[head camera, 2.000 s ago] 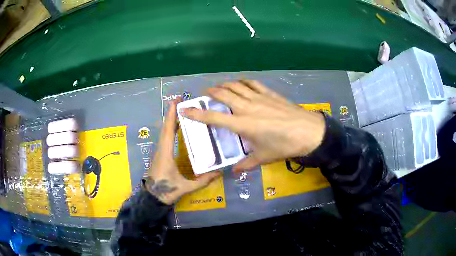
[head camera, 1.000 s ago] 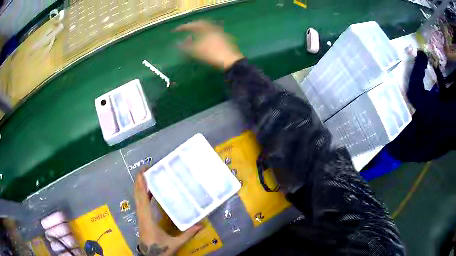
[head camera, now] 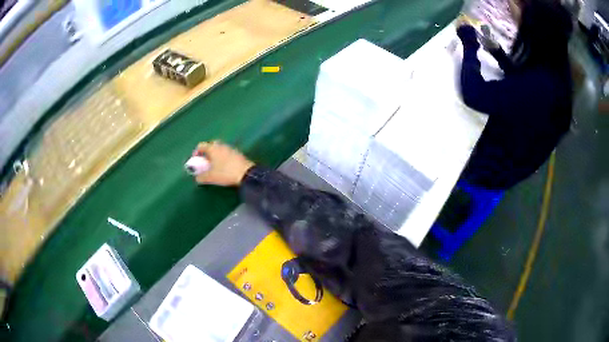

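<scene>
My right hand (head camera: 224, 165) is over the green belt, its fingers closed on a small pale pink device (head camera: 197, 165). A white inner tray (head camera: 200, 308) lies at the lower edge of the picture, partly cut off; its compartments look blurred. A filled tray (head camera: 107, 282) with a pink piece and a dark round spot sits on the belt at the lower left. My left hand is out of the picture.
Tall white tray stacks (head camera: 357, 100) stand right of my forearm. A white scrap strip (head camera: 124, 228) and a yellow bit lie on the green belt (head camera: 267, 113). A small dark-and-gold box (head camera: 179, 67) is on the wooden shelf. A person (head camera: 527, 100) sits at the right near a blue stool.
My right hand has closed on the pink device that lay on the belt. The view has swung right, so the trays appear lower left. My left hand has left the picture.
</scene>
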